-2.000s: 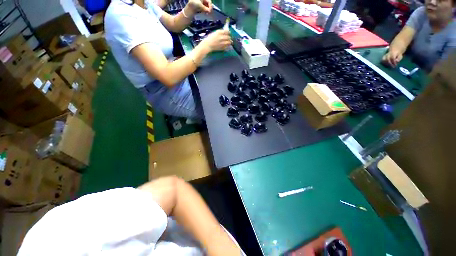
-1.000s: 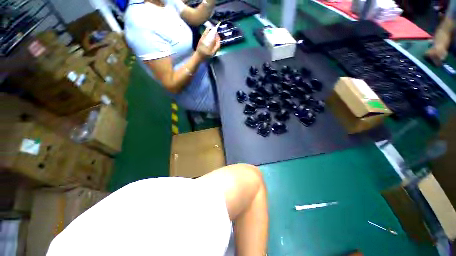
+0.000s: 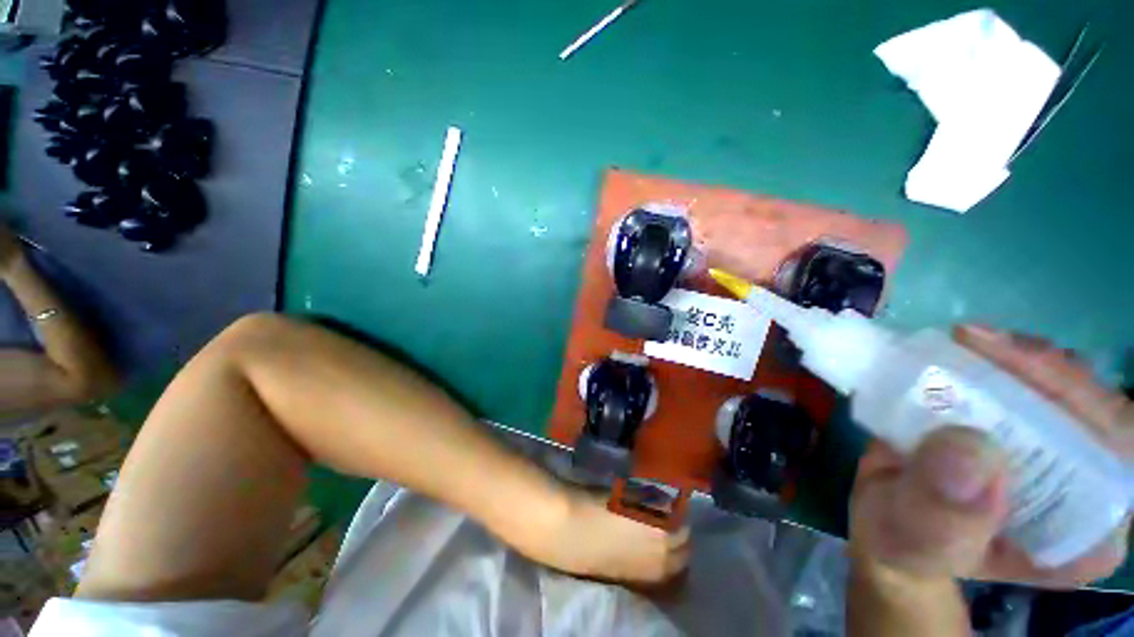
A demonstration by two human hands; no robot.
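Note:
A reddish-brown assembly fixture lies in front of me with a white label and black housings at its stations. One housing is at the top left, another at the top right. Matt black blocks sit beside them. My right hand holds a white translucent glue bottle, tilted, with its yellow tip above the plate near the top-left housing. My left hand is at the fixture's lower edge by the small loop handle; its fingers are mostly hidden.
A pile of black housings lies on a dark mat at the upper left. A white strip and a thin rod lie on the green bench. A white wipe lies at the upper right beside dark tweezers. Another person's arm shows at the left edge.
The view has swung from the mat and co-worker to the fixture. Both my hands now show, with the glue bottle in my right hand; the housing pile now lies at the upper left.

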